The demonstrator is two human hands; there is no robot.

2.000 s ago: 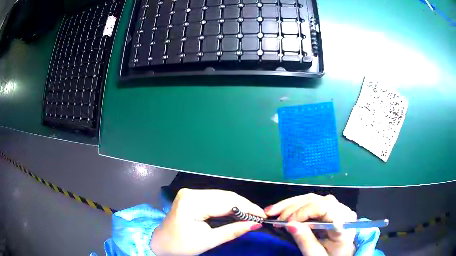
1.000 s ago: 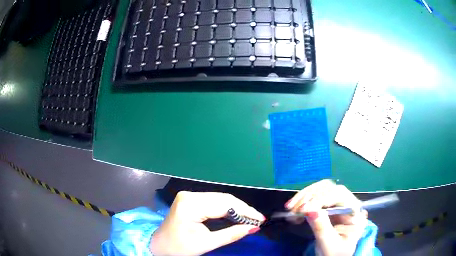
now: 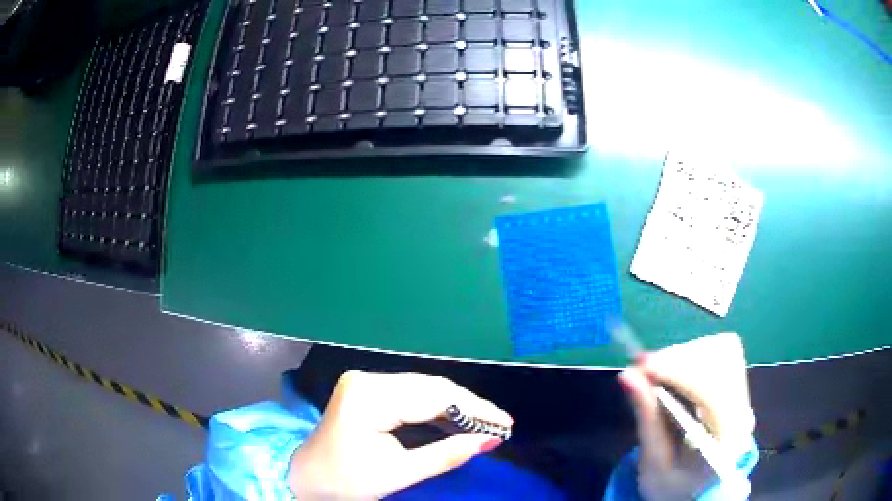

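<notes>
My left hand (image 3: 377, 440) holds a small dark ridged component (image 3: 477, 424) with silvery rings between thumb and fingers, below the bench edge. My right hand (image 3: 690, 401) holds slim tweezers (image 3: 675, 403), partly blurred. Their tip is at the lower right corner of the blue sheet (image 3: 559, 279); I cannot tell whether it touches or grips anything. The white sheet (image 3: 699, 233) with black marks lies to the right of the blue one.
A large black blister tray (image 3: 386, 152) lies ahead on the green mat (image 3: 333, 245). A second black tray (image 3: 112, 166) with a white label lies at the left. A blue strip crosses the top right corner. Striped tape (image 3: 117, 379) marks the floor.
My right hand has moved away from the component, rightward and up, with the tweezers now pointing at the blue sheet. My left hand still holds the component. The bench view has shifted slightly left.
</notes>
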